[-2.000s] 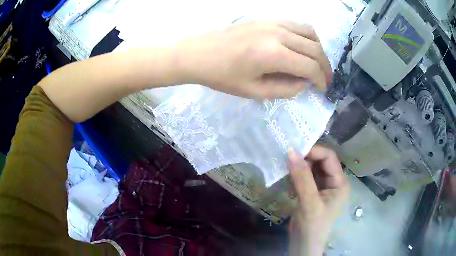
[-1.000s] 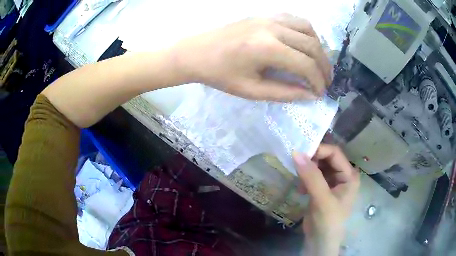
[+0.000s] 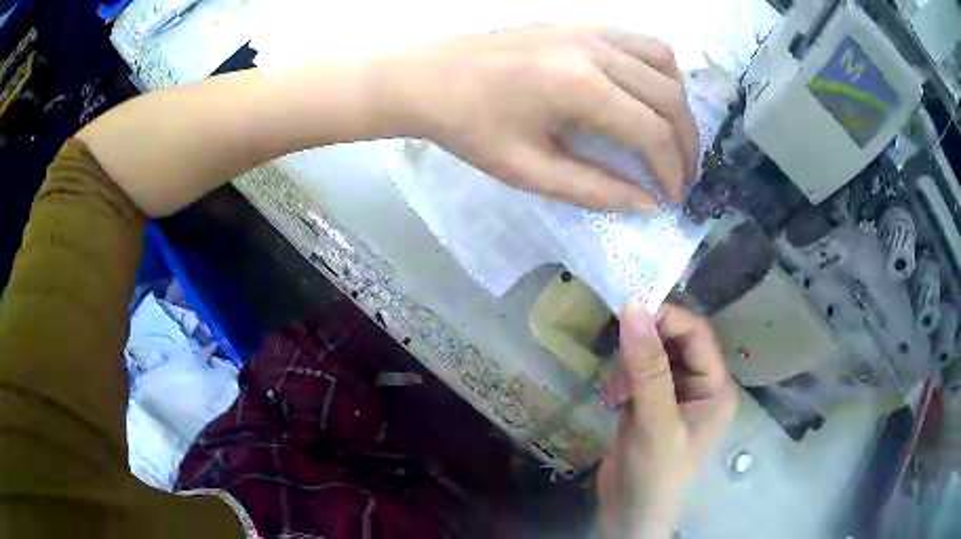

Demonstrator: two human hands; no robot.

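A white lace panel (image 3: 495,226) lies over the table edge and the machine plate. Its right edge is at the dark needle area (image 3: 719,184), which my left hand partly hides. My left hand (image 3: 559,111) lies on the lace, fingers bent, fingertips pressing it down beside the needle area. My right hand (image 3: 674,395) is lower right and pinches the lace's near corner between thumb and fingers. The pale sewing machine head (image 3: 827,105) with its purple-green label stands right of my left hand.
A cream machine cover (image 3: 569,321) with a dark opening shows below the lace. The worn table edge (image 3: 369,311) runs diagonally. A blue bin (image 3: 195,284) with crumpled white pieces is lower left, beside the plaid lap. Tension knobs (image 3: 898,240) are at right. Bright white cloth lies behind my left hand.
The lace has moved up and right toward the needle area, and less of it hangs near the table edge. The cream cover now shows. Both hands keep nearly the same places on it.
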